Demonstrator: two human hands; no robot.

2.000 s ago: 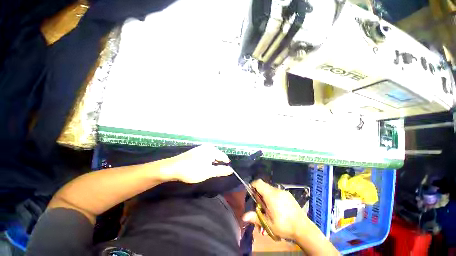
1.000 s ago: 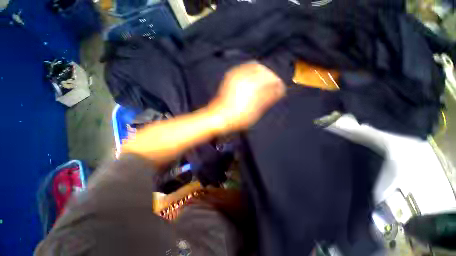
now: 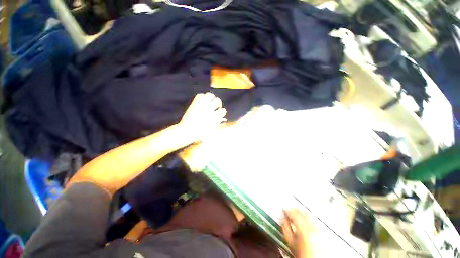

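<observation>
A large rumpled heap of dark navy cloth (image 3: 136, 101) lies at the left and back, beside the white machine table (image 3: 302, 146). My left hand (image 3: 204, 118) is at the heap's near edge, where it meets the table's left end. Its fingers look curled, but glare hides whether they hold cloth. My right hand (image 3: 298, 229) is low over the table's green ruler-marked front edge (image 3: 242, 201). It is partly washed out by light, and I cannot tell whether it holds anything.
The machine's black front cover (image 3: 370, 176) and a green tube-like fixture (image 3: 439, 165) are at the right. A flat dark rectangle (image 3: 362, 223) lies below them. Brown tape-covered surface (image 3: 231, 79) shows through the cloth. A blue basket (image 3: 36, 184) is at lower left.
The view has turned left from the machine, then partly back. The navy cloth that covered much of the table a second ago is off it. My right hand is back in view; the snips are not seen.
</observation>
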